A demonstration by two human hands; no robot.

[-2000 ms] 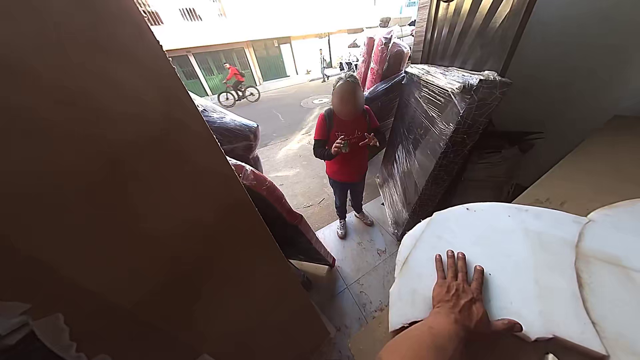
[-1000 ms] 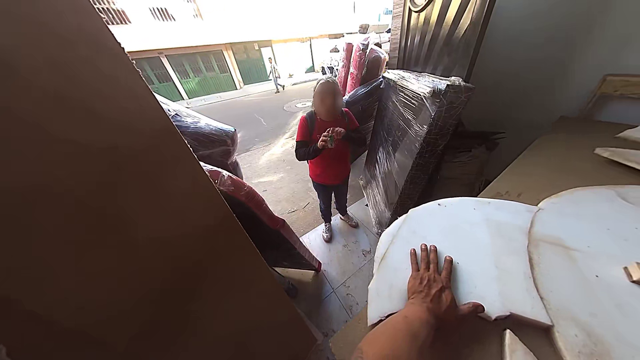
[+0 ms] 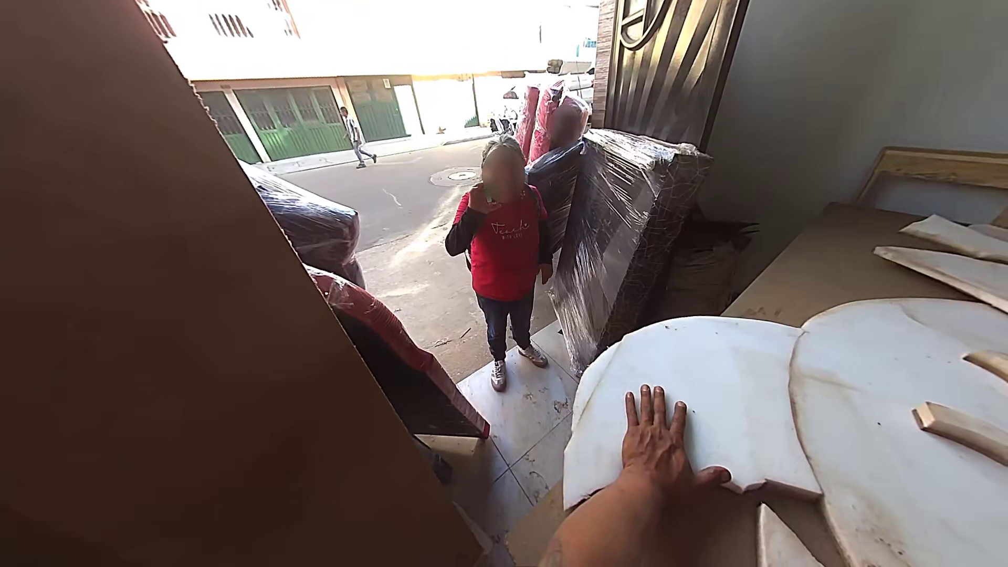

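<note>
My left hand (image 3: 657,449) lies palm down, fingers spread, on a white foam-like slab with a curved edge (image 3: 701,370). The thumb reaches toward the slab's notched near edge. Against its right side lies a larger rounded white slab (image 3: 890,425), which bears a small pale offcut (image 3: 957,429). A pointed white piece (image 3: 780,539) is just right of my forearm. Both slabs rest on a brown board surface (image 3: 819,256). My right hand is out of view.
A person in a red shirt (image 3: 505,244) stands in the doorway. Plastic-wrapped furniture (image 3: 602,236) is behind, and a wrapped red-edged piece (image 3: 378,323) stands left. A large brown panel (image 3: 173,339) fills the left side. Another person (image 3: 356,138) walks across the street.
The standing person had both hands together at the chest; now one is raised near the chin and the other hangs down. The cyclist from the oldest frame is gone. My left hand stays on the slab.
</note>
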